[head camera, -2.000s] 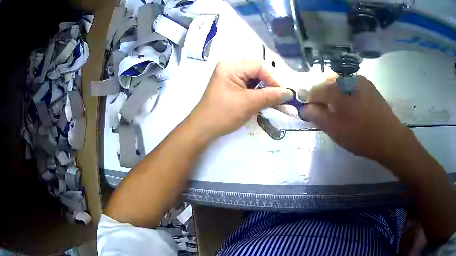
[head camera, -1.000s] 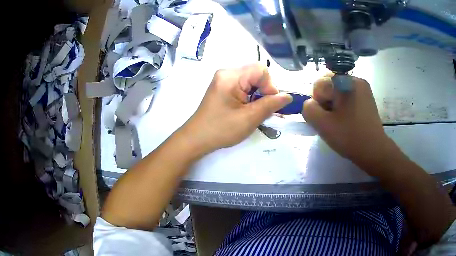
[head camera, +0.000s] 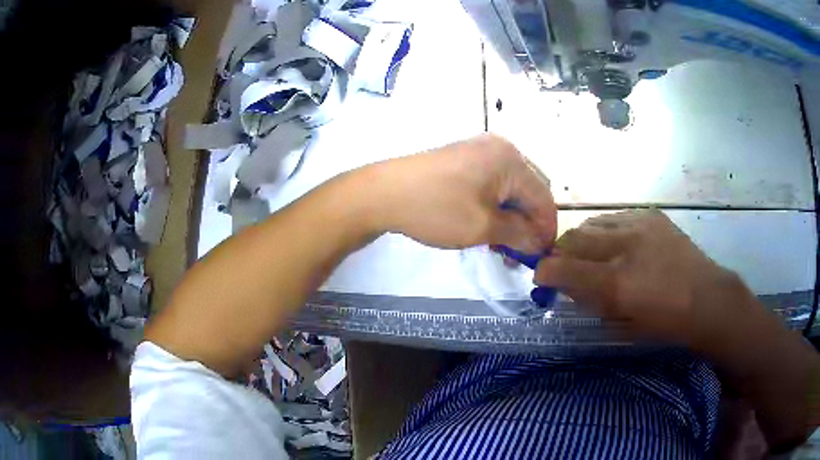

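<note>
A fabric band, blue on the face that shows, is held between my two hands near the table's front edge. Its blue end hangs below the fingertips, and a pale, blurred part curves to the left of it. My left hand pinches the band from the left. My right hand pinches it from the right. The fingers hide much of the band. The sewing machine head is at the top right, and its needle area is above and away from my hands.
Loose grey-white fabric strips lie on the table at the left. A cardboard box full of strips stands at the far left. A ruler strip runs along the table's front edge. More strips show below the edge.
Both hands have moved with the band away from the needle area, toward the table's front edge. The view has shifted slightly, and more of the machine bed shows.
</note>
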